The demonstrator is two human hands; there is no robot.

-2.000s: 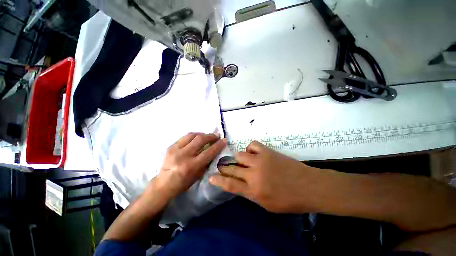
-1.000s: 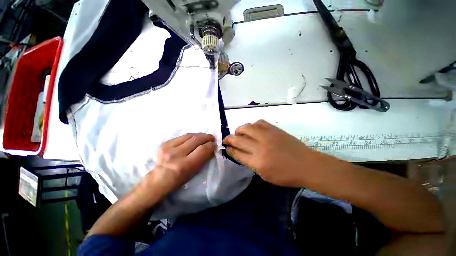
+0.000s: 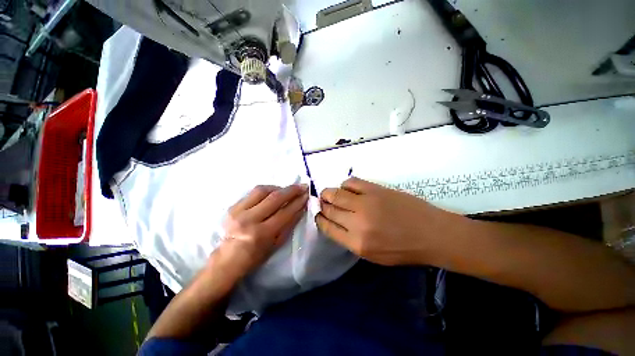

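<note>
A large white lining with dark curved facing bands lies on the machine table and drapes over its front edge. Its right edge runs up to the presser foot area under the sewing machine head. A sliver of dark cloth shows along that edge. My left hand lies on the lining, fingers together, fingertips at the seam edge. My right hand is just right of it, with fingertips pinching the cloth edge. The cloth between the right fingertips is mostly hidden.
Black fabric shears lie right of the needle, with silvery thread snips across their handles. A printed ruler runs along the table's front. A red plastic basket stands at the left. A loose thread lies on the bed.
The view has shifted back and forth. The dark cloth at my right fingertips, visible as a loop earlier, is now mostly covered. My right fingers have closed at the white edge.
</note>
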